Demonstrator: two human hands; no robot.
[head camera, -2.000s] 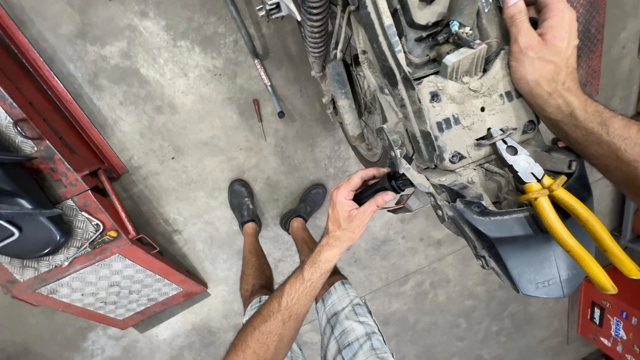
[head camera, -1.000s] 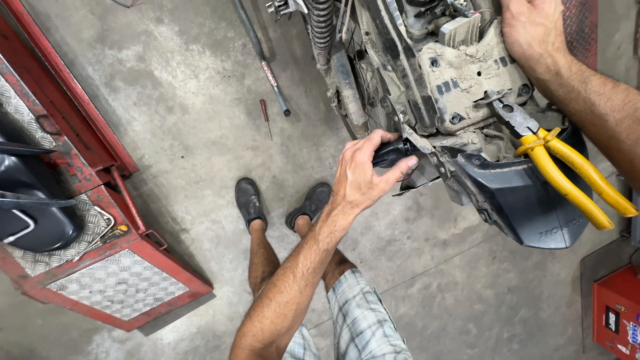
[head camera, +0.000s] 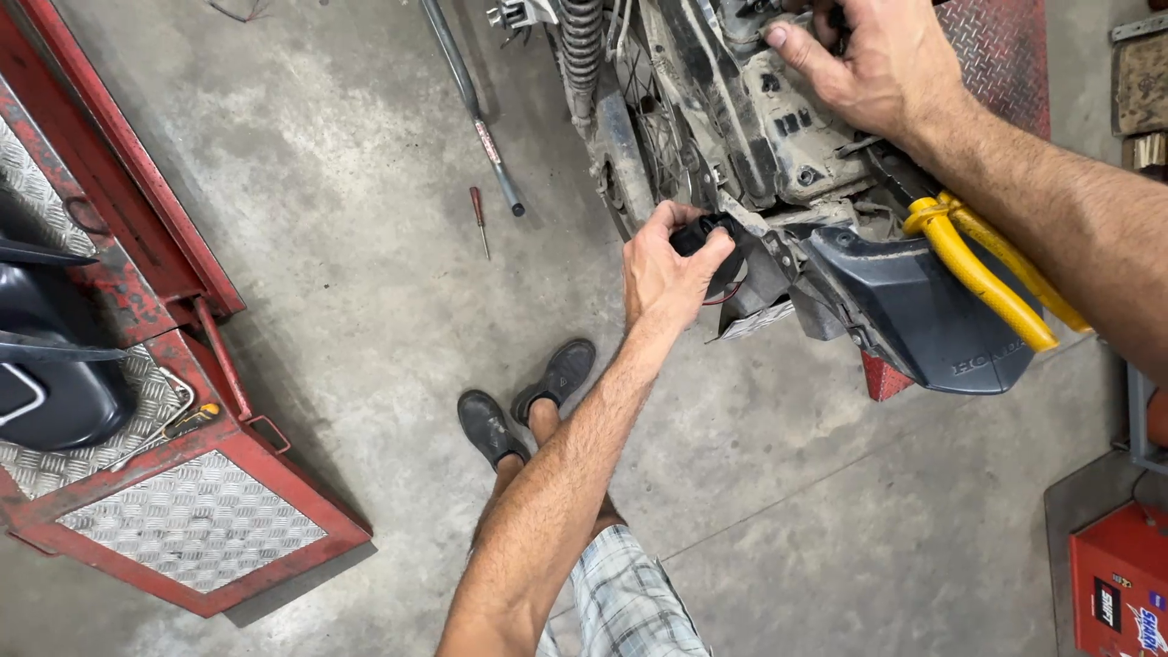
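My left hand grips a round black plastic part beside the rear frame of a partly stripped motorcycle. A thin red wire shows below that part. Over the upper part of the frame, my right hand has its fingers curled down among the components; whether they hold anything is hidden. Pliers with yellow handles rest on the frame under my right forearm, above the dark plastic rear fender. The shock absorber's coil spring shows at the top.
A red-handled screwdriver and a metal bar lie on the concrete floor. At left stands a red metal platform with tread plate, carrying black plastic panels and a yellow-handled tool. A red box is at lower right.
My right hand has moved over the frame's components, and its forearm now covers part of the pliers. My left hand stays on the black part.
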